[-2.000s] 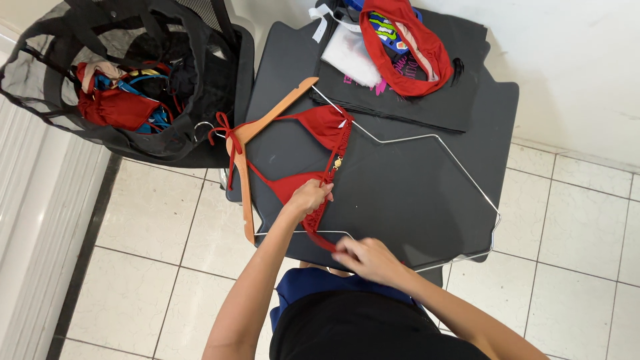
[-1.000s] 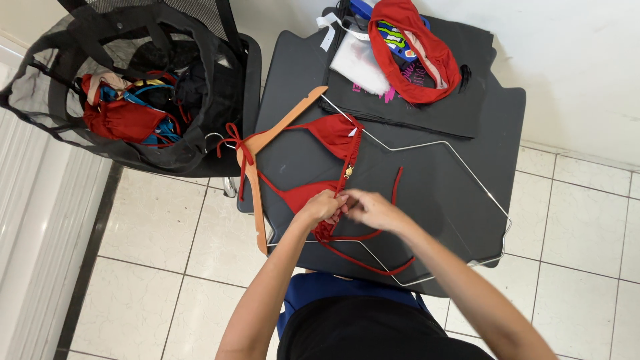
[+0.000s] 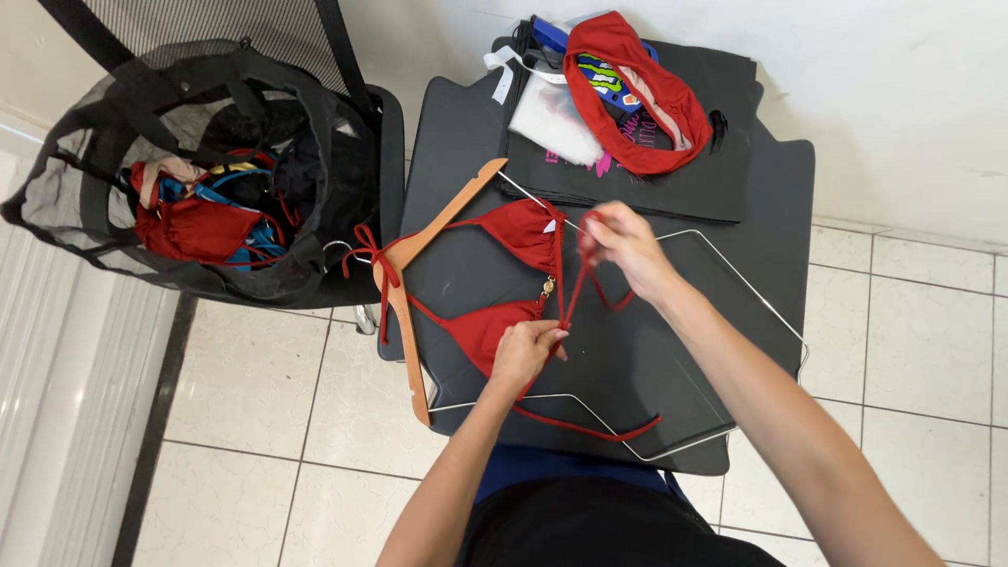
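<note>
A red triangle bikini top [image 3: 520, 240] lies on a dark grey table, its neck ties knotted around the neck of a wooden hanger [image 3: 441, 220] with a long wire frame. Between its cups sits a small gold-coloured ornament [image 3: 549, 286]. My left hand [image 3: 526, 352] pinches red cord at the edge of the lower cup. Farther up and right, my right hand [image 3: 618, 240] is raised with a red tie [image 3: 581, 295] pulled up in its fingers, slightly blurred. Another red tie [image 3: 614, 435] trails across the wire near the table's front edge.
A black mesh bag [image 3: 315, 189] holding red, blue and black garments stands on a chair at the left. At the back of the table [image 3: 669, 331], red bikini bottoms [image 3: 583, 87] and a clear plastic packet [image 3: 551, 118] lie on a stack of black printed bags [image 3: 709, 185].
My right hand has moved away from my left hand, up and to the right, drawing a red tie with it. My left hand stays by the lower cup.
</note>
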